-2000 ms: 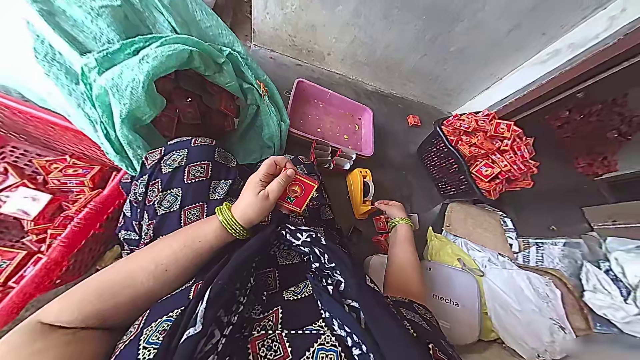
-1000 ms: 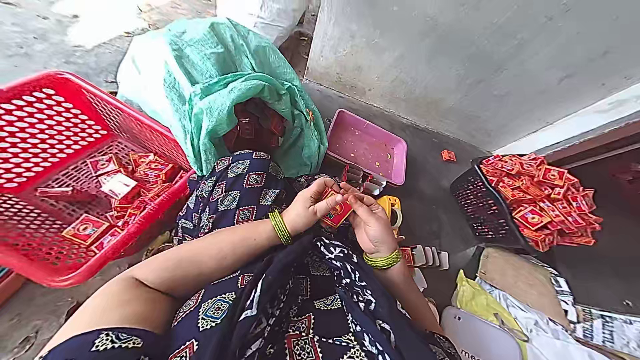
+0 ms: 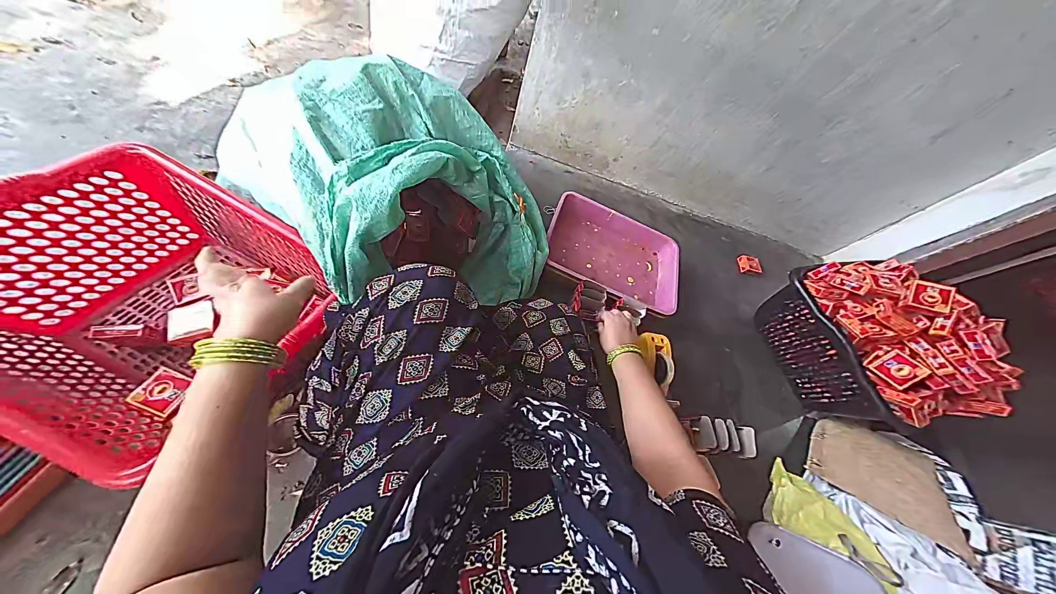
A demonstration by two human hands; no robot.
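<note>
My left hand (image 3: pixel 250 307) is over the red plastic basket (image 3: pixel 247 223), fingers spread, above small red boxes (image 3: pixel 159 391) and a white-sided box (image 3: pixel 190 322); nothing shows in its grasp. My right hand (image 3: pixel 617 328) is low by the near edge of the pink tray (image 3: pixel 613 247), at a group of small boxes (image 3: pixel 589 299). Its fingertips are partly hidden, so whether it grips one is unclear. Beside that wrist lies a yellow tape dispenser (image 3: pixel 656 353). More small boxes (image 3: pixel 726 436) stand in a row near my right forearm.
A green woven sack (image 3: pixel 355 124) holding dark red boxes stands beyond my knees. On the right, a black basket (image 3: pixel 775 346) is heaped with red boxes. One red box (image 3: pixel 749 264) lies on the floor near the grey wall (image 3: pixel 742 99). Cardboard (image 3: pixel 887 478) and a yellow bag (image 3: pixel 804 499) lie lower right.
My hands, together at a red box over my lap a second ago, have parted: the left is over the red basket, the right at the boxes by the tray. The view has shifted.
</note>
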